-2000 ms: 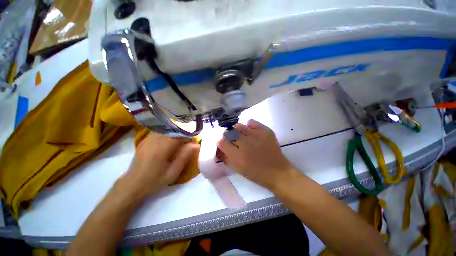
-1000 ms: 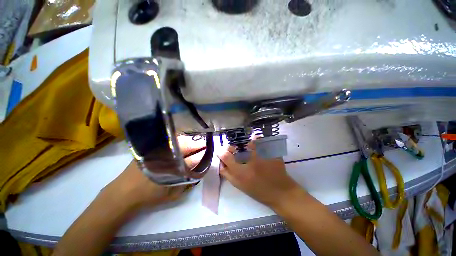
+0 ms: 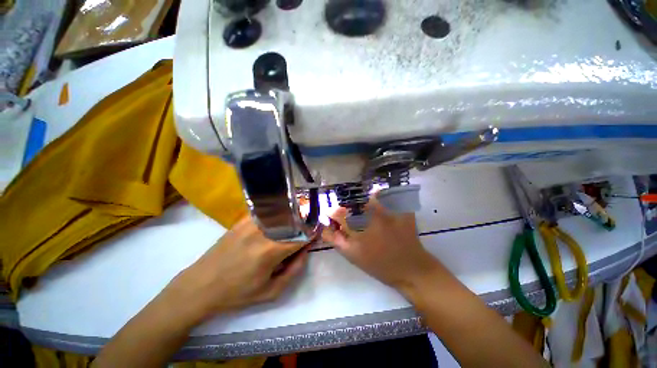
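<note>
A mustard panel (image 3: pixel 205 183) runs from the stack of mustard panels (image 3: pixel 108 154) at the left to my left hand. My left hand (image 3: pixel 248 266) lies left of the needle area (image 3: pixel 328 205), fingers curled at the cloth's end; its fingertips are partly hidden behind the chrome guard (image 3: pixel 263 172). My right hand (image 3: pixel 385 248) is just right of the needle, thumb and fingers close together at a small reddish-dark edge. Whether it grips this is unclear. The metal parts and lamp glare hide the stitching spot.
The white sewing machine head (image 3: pixel 447 79) spans the top. Scissors with green and yellow handles (image 3: pixel 533 273) lie at the right, beside small metal tools (image 3: pixel 594 208) and an orange tool tip (image 3: pixel 648 198). A measuring-tape strip (image 3: pixel 374 323) edges the table. Mustard-and-white cloth (image 3: pixel 591 323) hangs lower right.
The pale strip that hung below the needle between my hands no longer shows. My left hand has shifted, and more mustard cloth shows beside it. The view has tilted and moved closer to the machine head.
</note>
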